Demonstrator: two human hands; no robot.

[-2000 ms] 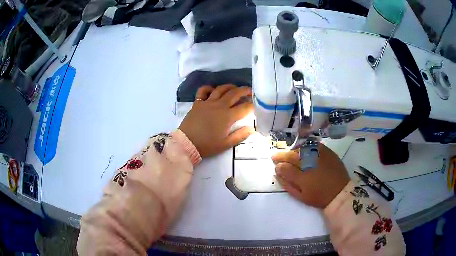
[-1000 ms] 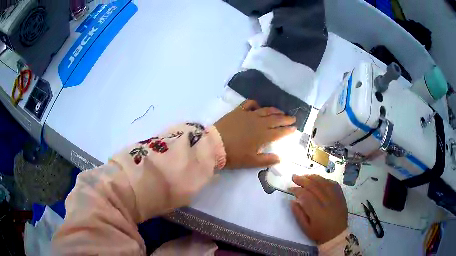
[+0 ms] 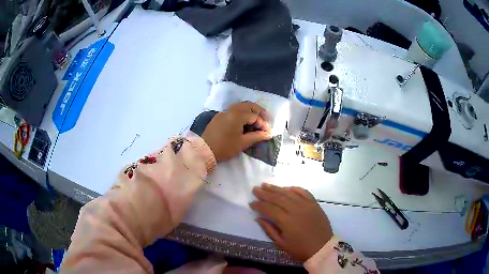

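White pocketing lies on the table left of the needle, joined at the back to the large dark grey cloth. A dark grey facing piece lies on the white cloth, partly hidden under my left hand. My left hand has its fingertips pinched together on the dark piece's edge. My right hand lies flat on the white cloth near the table's front edge, fingers slightly apart. The presser foot area is lit, just right of the cloth.
The white sewing machine stands at the right. Black thread snips and a dark slab with a reddish edge lie right of the needle. A pale green thread cone stands behind. Orange-handled scissors are at far left.
The cloth has come forward, left of the needle, showing more white cloth. My left hand has closed its fingers on the dark piece. My right hand has moved left, away from the needle plate.
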